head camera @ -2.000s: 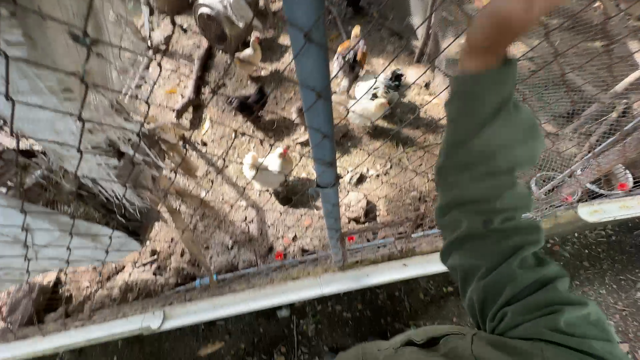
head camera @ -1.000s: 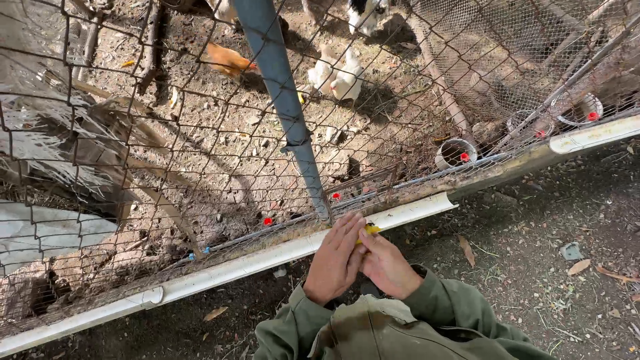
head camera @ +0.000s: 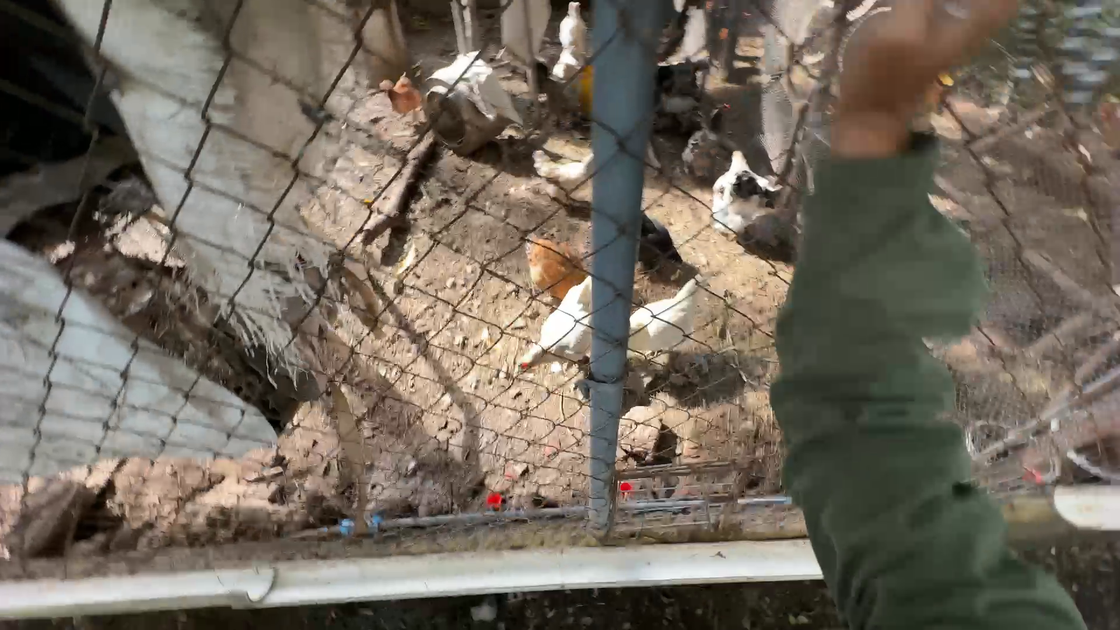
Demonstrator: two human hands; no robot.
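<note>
My right hand (head camera: 910, 66), blurred by motion, is raised at the upper right, its forearm in a green sleeve (head camera: 875, 350) in front of the chain-link fence. A small yellowish spot shows beside its edge; whether the hand holds anything cannot be told. My left hand is out of the picture. Behind the fence, two white chickens (head camera: 564, 328) and a brown chicken (head camera: 553, 267) are on the dirt near the blue metal post (head camera: 617, 262). A black-and-white chicken (head camera: 739, 192) is farther back, between post and sleeve.
A white plastic gutter (head camera: 525, 573) runs along the fence foot, with a pipe (head camera: 455, 521) bearing red fittings (head camera: 494, 500) behind it. Frayed pale sheeting (head camera: 219, 175) hangs at the left. A branch (head camera: 402, 188) lies inside the pen near a tipped container (head camera: 455, 122).
My hands were together low by the gutter one second ago; now the right is raised at the upper right and the left is out of view. The view has tilted up toward the pen.
</note>
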